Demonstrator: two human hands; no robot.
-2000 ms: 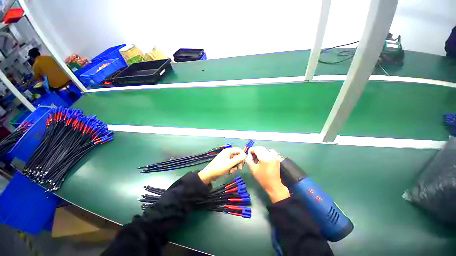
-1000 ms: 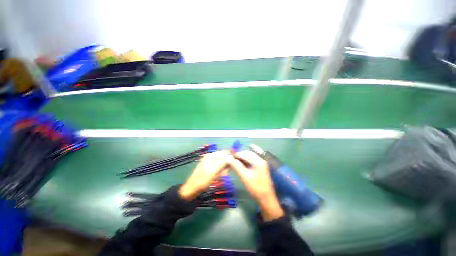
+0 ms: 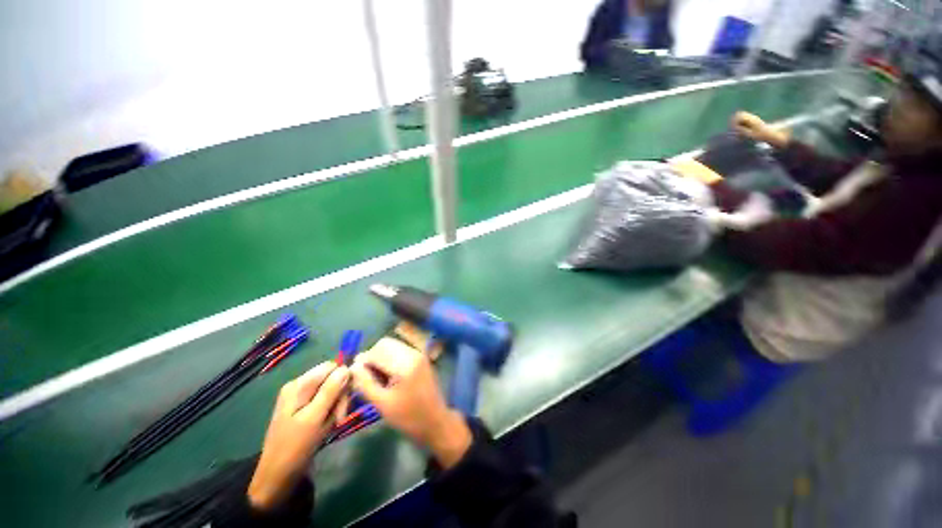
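Observation:
My left hand [image 3: 300, 421] and my right hand [image 3: 405, 390] meet fingertip to fingertip over the green bench. They pinch a lead whose blue end piece [image 3: 351, 340] sticks up above the fingers, with red just below it; the rest is hidden. A row of black cables [image 3: 196, 400] with blue and red ends lies to the left. A second bundle [image 3: 196, 493] lies below, partly under my left hand and sleeve. A blue heat gun [image 3: 465, 328] with a dark front lies right of my hands, its nozzle pointing up-left.
A grey plastic bag [image 3: 646, 219] stands on the bench to the right. A person in a dark red top [image 3: 868, 222] works beyond it, beside a blue stool [image 3: 702, 387]. A white post [image 3: 442, 124] rises from the rail [image 3: 258, 302]. A small machine [image 3: 483, 89] and black trays [image 3: 103, 165] sit on the far shelf.
The view has swung right, bringing the neighbouring person and blue stool into view and the large cable pile out of it. My hands still pinch the lead together.

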